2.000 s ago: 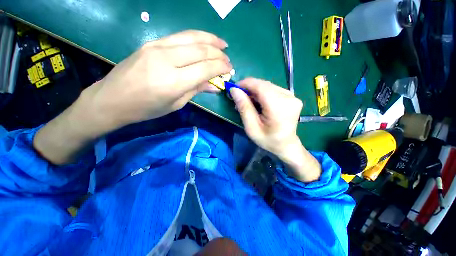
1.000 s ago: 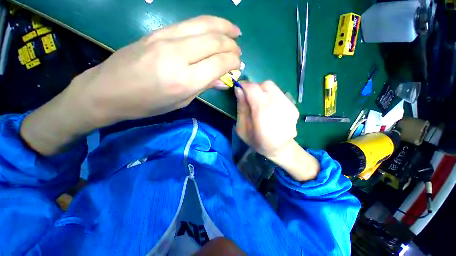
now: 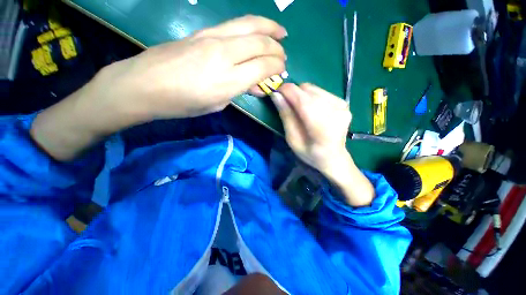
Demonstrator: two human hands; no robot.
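Observation:
My left hand (image 3: pixel 190 72) is closed around a small yellow device housing (image 3: pixel 270 84) at the bench edge; its fingers hide most of it. A small white bit shows at the housing's upper end. My right hand (image 3: pixel 316 118) is against the housing's right side, thumb and index finger pinched together. A thin dark sliver shows between its fingertips and the housing, most likely the blue pick, mostly hidden by the fingers.
On the green mat (image 3: pixel 230 11) lie tweezers (image 3: pixel 350 57), an open yellow unit (image 3: pixel 397 46), a clear-yellow stick (image 3: pixel 379 111), a grey bar (image 3: pixel 376 138) and a blue pick (image 3: pixel 421 104). A whitish bottle (image 3: pixel 444 33) and yellow heat gun (image 3: pixel 429 177) are at right. Yellow units (image 3: pixel 45 60) are at left.
The blue tool in my right hand showed clearly earlier and is now almost hidden at the housing. Both hands remain on the housing. The view has shifted slightly.

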